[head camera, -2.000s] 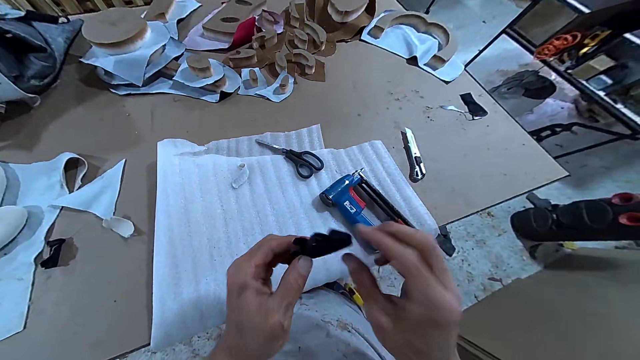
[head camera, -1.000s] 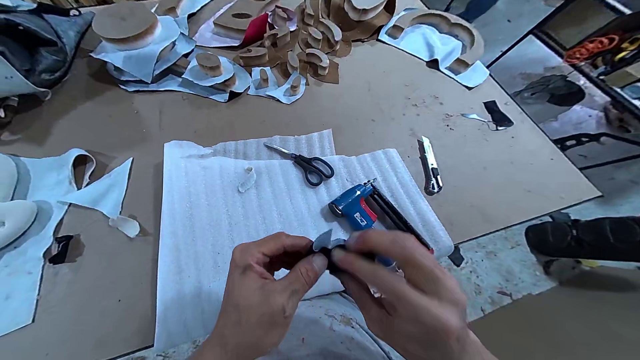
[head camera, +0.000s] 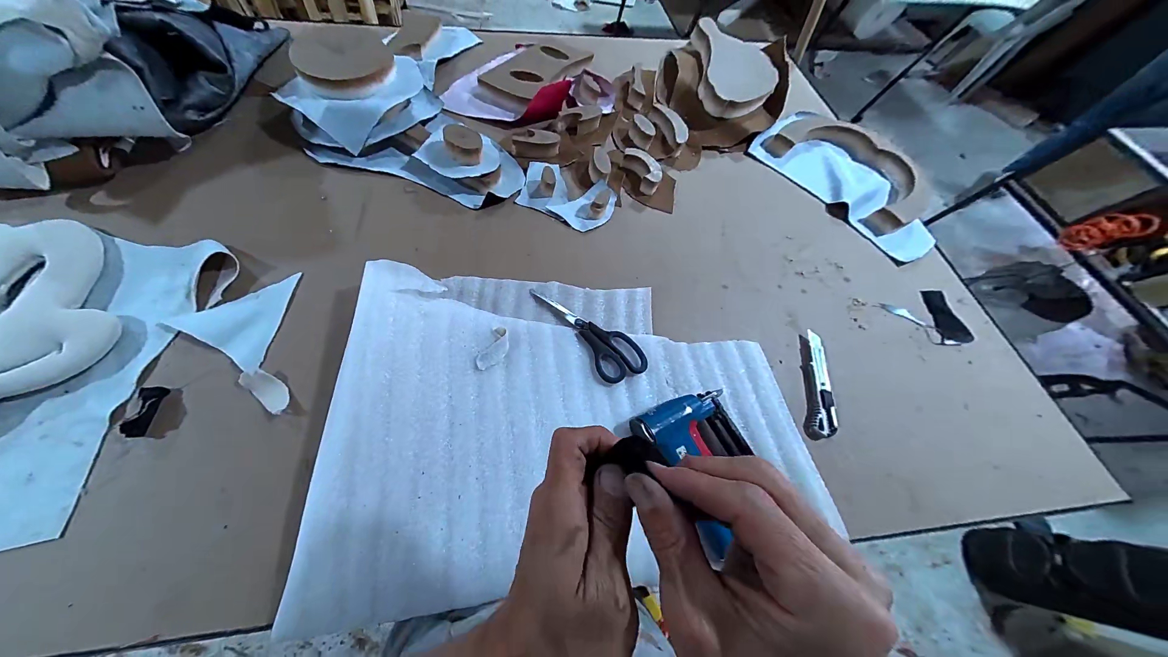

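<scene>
My left hand (head camera: pixel 579 529) and my right hand (head camera: pixel 757 538) meet at the near edge of the white foam sheet (head camera: pixel 411 474). Between their fingertips both pinch a small black piece (head camera: pixel 631 453), seemingly fabric or leather, mostly hidden by the fingers. Just behind the right hand lies a blue staple gun (head camera: pixel 675 424), partly covered by it. Scissors with black handles (head camera: pixel 607 351) rest on the foam beyond, blades slightly apart. A small translucent scrap (head camera: pixel 493 349) is left of them. To the right, on the brown table board, is a utility knife (head camera: pixel 818 388).
Padded and cut shapes on light blue material (head camera: pixel 365 119) and brown curved pieces (head camera: pixel 639 128) crowd the far side. A white padded form (head camera: pixel 64 338) lies left, near a black scrap (head camera: pixel 144 412). Another black scrap (head camera: pixel 946 317) sits by the table's right edge (head camera: pixel 1031 392).
My hands have come together around the black piece; two seconds ago my right hand was apart from it. A light side of the piece showed one second ago, and now only black shows.
</scene>
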